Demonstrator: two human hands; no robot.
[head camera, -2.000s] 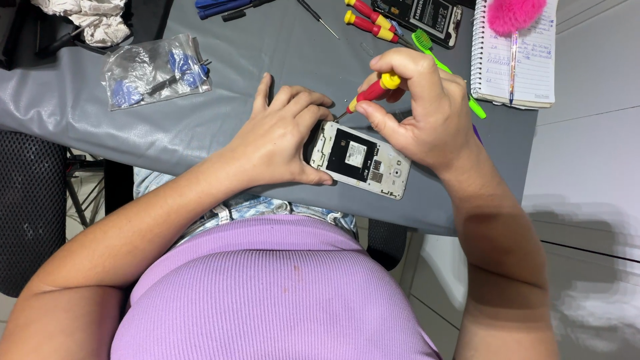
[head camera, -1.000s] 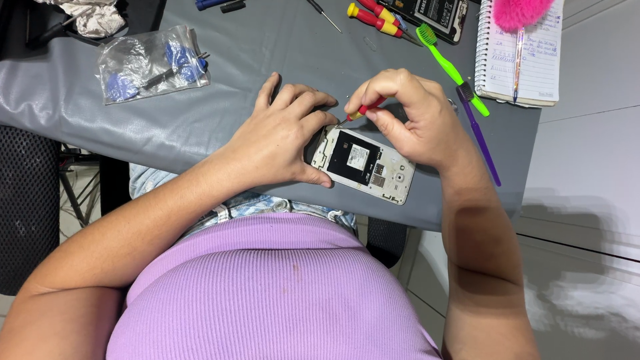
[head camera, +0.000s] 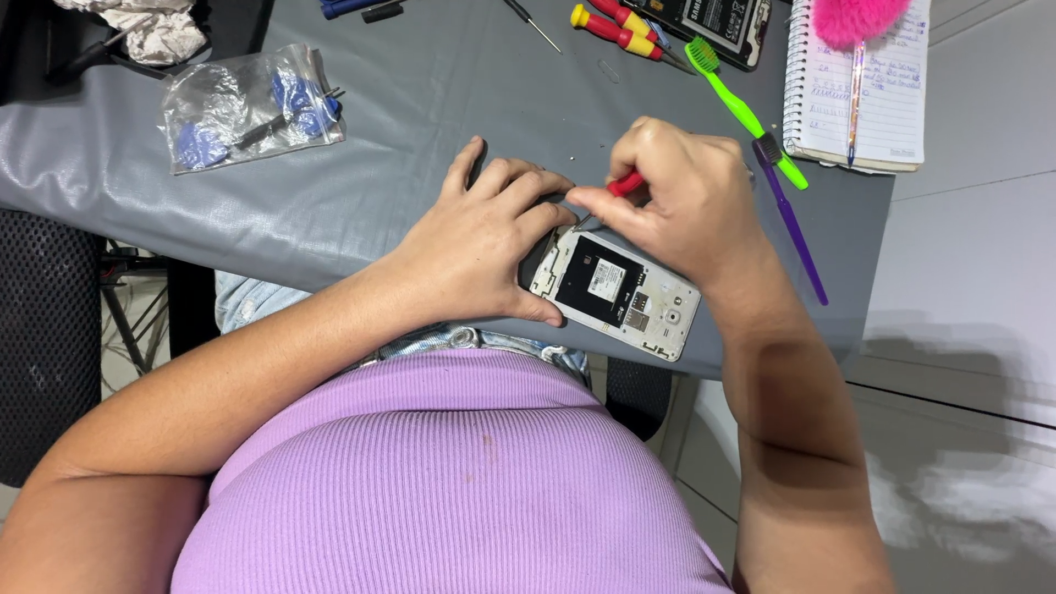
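Note:
A smartphone without its back cover (head camera: 615, 293) lies on the grey table covering near the front edge, its dark battery bay facing up. My left hand (head camera: 487, 231) holds it at its left end, the thumb at the lower corner and the fingers by the upper corner. In my right hand (head camera: 681, 194) is a small screwdriver with a red handle (head camera: 625, 183), gripped between thumb and fingers. Its thin shaft slants down to the phone's upper left corner, close to my left fingertips. The exact contact of the tip is too small to tell.
Beyond my hands lie red-and-yellow handled tools (head camera: 615, 31), a thin screwdriver (head camera: 532, 25), another opened phone (head camera: 718, 25), a green toothbrush (head camera: 738, 103) and a purple brush (head camera: 792, 223). A spiral notebook (head camera: 895, 124) sits at right, a plastic bag of blue tools (head camera: 252, 107) at left.
My right hand has closed lower around the screwdriver, whose yellow end showed above the fingers two seconds ago and is now covered. My left hand has stayed on the phone.

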